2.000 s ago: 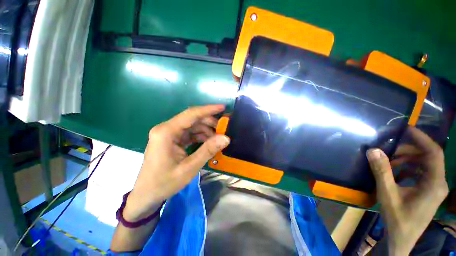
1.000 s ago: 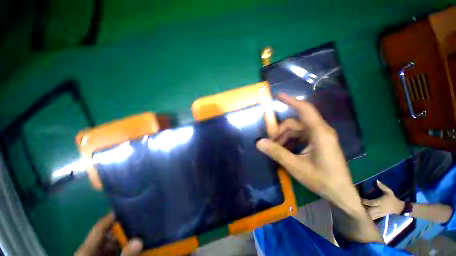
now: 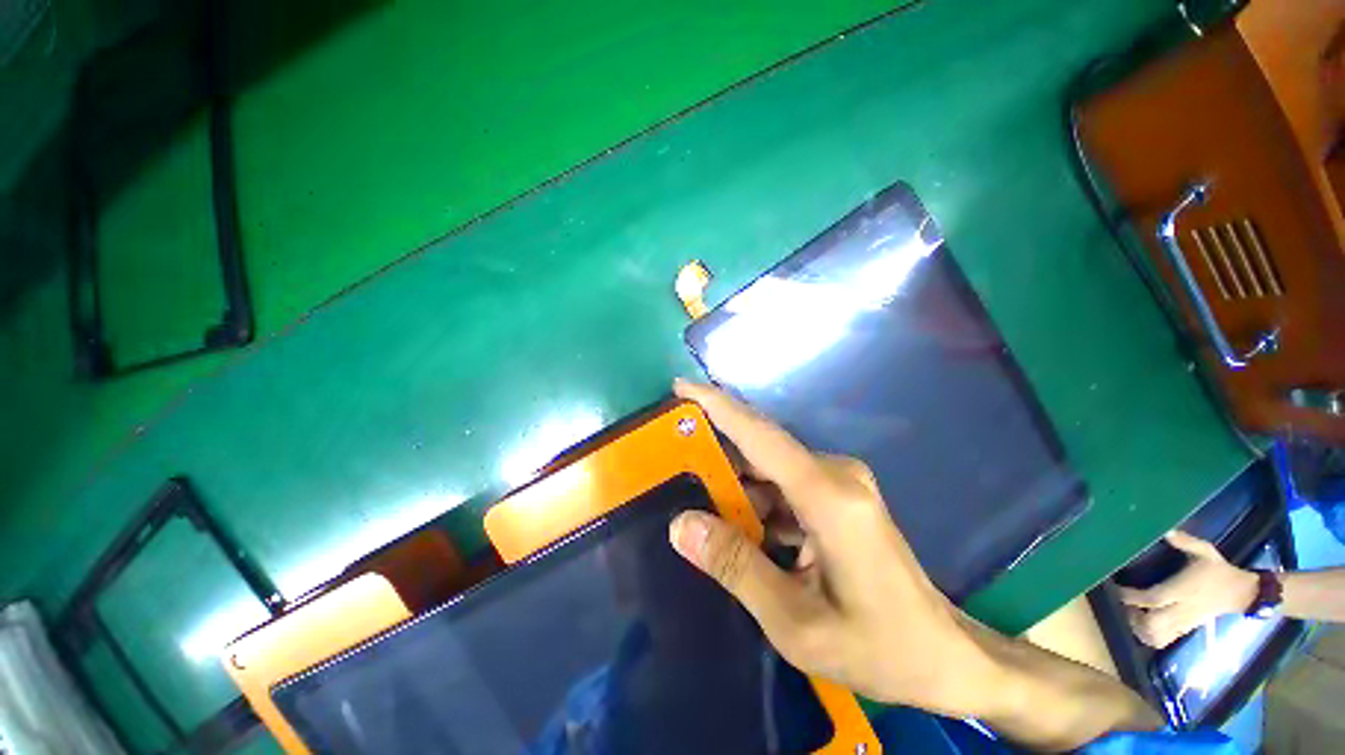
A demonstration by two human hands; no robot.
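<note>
A black screen panel (image 3: 575, 649) lies in the orange jig (image 3: 590, 499) at the bottom centre, its lower part cut off by the picture's edge. My right hand (image 3: 826, 575) grips the jig's upper right corner, thumb on the panel's corner and index finger along the jig's outer edge. My left hand is out of the picture. A second glossy screen panel (image 3: 900, 398) lies on the green mat to the right, partly behind my right hand, with a gold flex cable (image 3: 693, 288) at its upper left corner.
Black frames lie at far left (image 3: 229, 221) and lower left (image 3: 199, 509). A brown-orange box (image 3: 1232, 251) with a silver handle stands at right. Another person's hand (image 3: 1195, 590) is on a dark panel at lower right. White foam (image 3: 37, 693) shows at the lower left edge.
The jig and its panel sit lower in the picture. My left hand has gone out of view. More of the second panel shows. My right hand stays at the jig's corner.
</note>
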